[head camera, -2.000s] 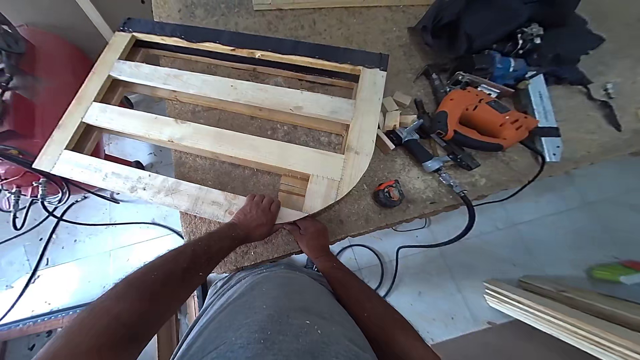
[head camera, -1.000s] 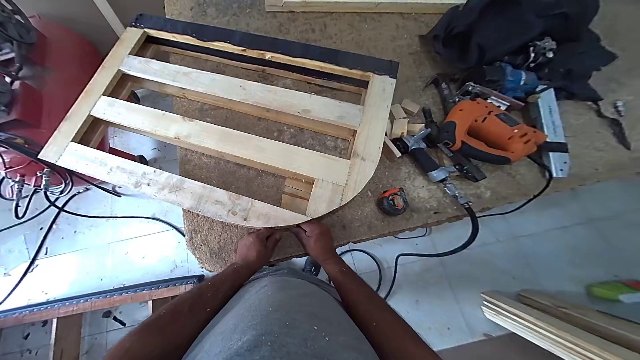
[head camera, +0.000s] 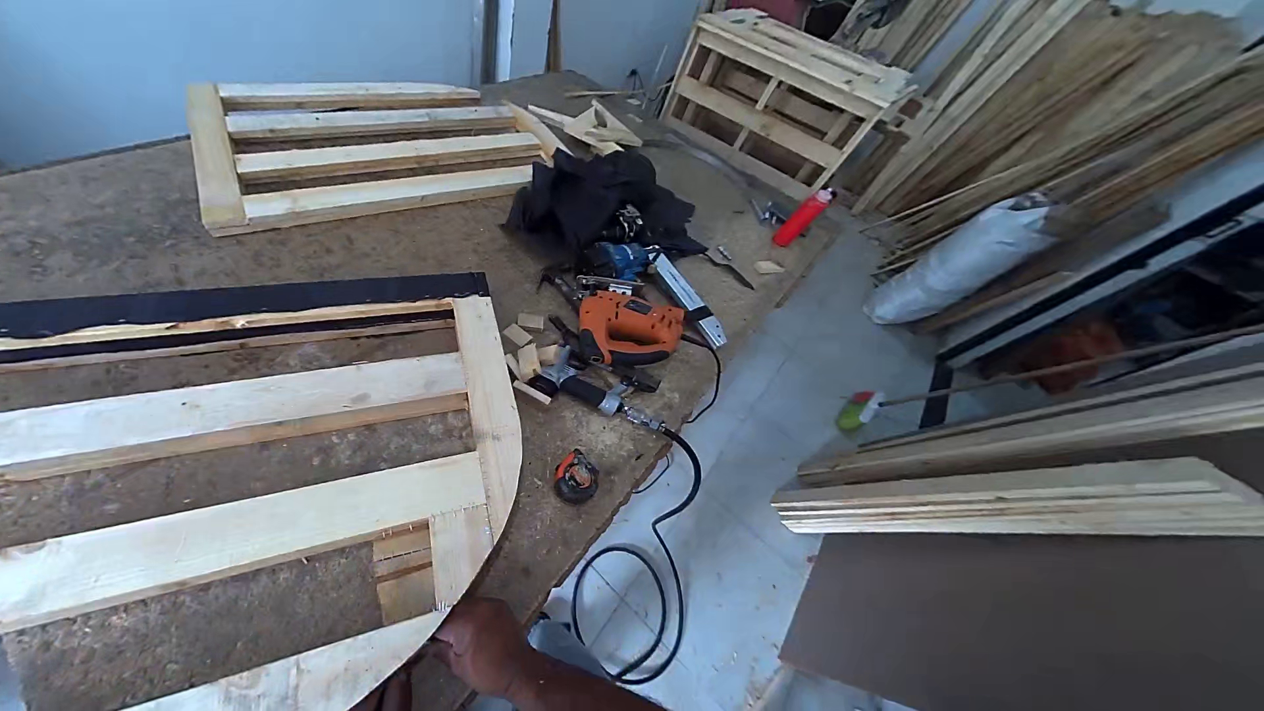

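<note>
A slatted wooden frame (head camera: 484, 385) with a rounded corner and a black strip along its far edge lies on the workbench (head camera: 533, 583). My right hand (head camera: 484, 642) is at the curved edge near that corner, its fingertips at the underside and partly hidden. Only a dark bit of my left hand (head camera: 395, 688) shows at the bottom edge, beneath the frame's curve; its fingers cannot be made out. To the right of the frame lie a tape measure (head camera: 576, 477), a pneumatic stapler (head camera: 583, 387), an orange jigsaw (head camera: 630, 331) and small wood blocks (head camera: 530, 357).
A second slatted frame (head camera: 217, 158) lies at the back, beside a black cloth (head camera: 602, 202). A red bottle (head camera: 804, 217) stands near the bench's far right edge. An air hose (head camera: 681, 513) hangs over the near edge to the floor. Stacked boards (head camera: 1007, 504) are at the right.
The view has swung far to the right and up, so the far frame and the leaning boards now show. Both hands remain near the frame's curved edge.
</note>
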